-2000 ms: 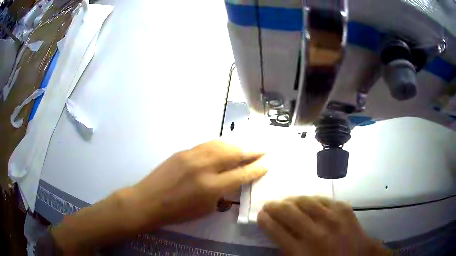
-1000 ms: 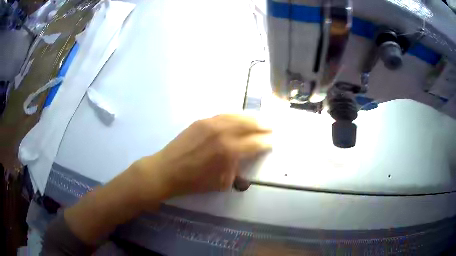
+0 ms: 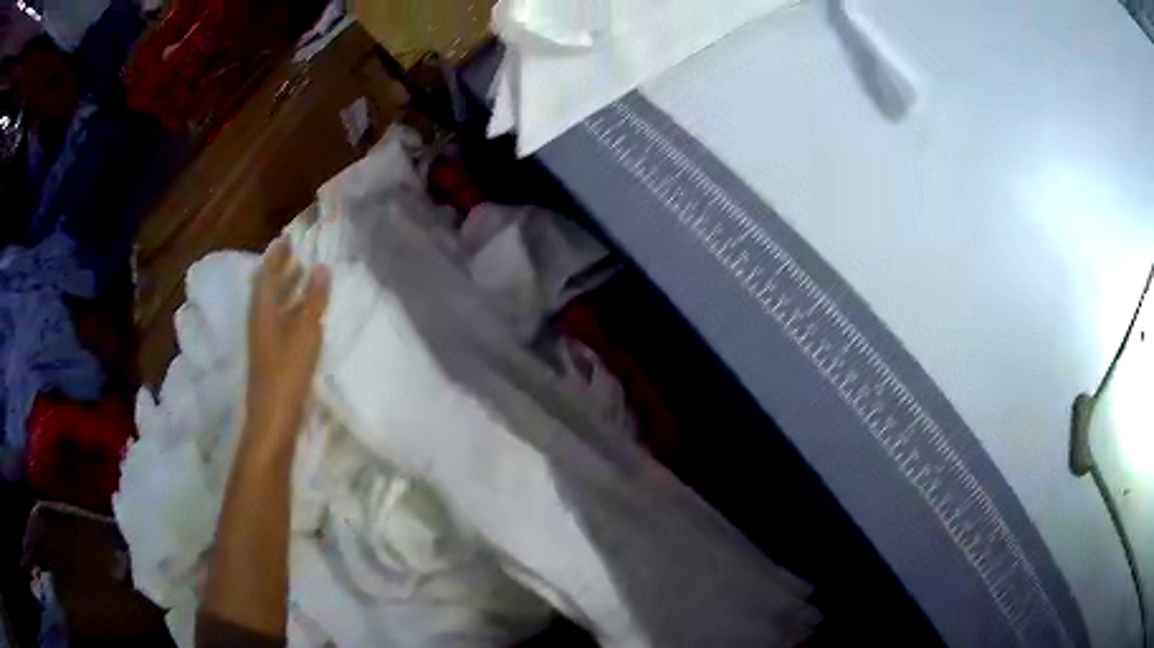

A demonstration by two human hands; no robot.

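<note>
My left hand [image 3: 284,336] is at the upper left part of a large ruffled white fabric heap [image 3: 177,494] below the table edge. Its fingers touch the white cloth; blur hides whether they grip it. Long layered white and shaded pieces [image 3: 443,392] lie over the heap, running from upper left to lower right. My right hand is not in view.
The white table [image 3: 785,139] has a printed ruler [image 3: 810,304] along its grey edge. White strips [image 3: 620,57] overhang its corner, and a small scrap [image 3: 876,63] lies nearby. Cardboard [image 3: 234,190] and blue cloth [image 3: 57,317] are at the left.
The view has swung left and down from the machine head to the fabric heap. My left hand has left the needle area and is now at the heap. My right hand has gone out of view.
</note>
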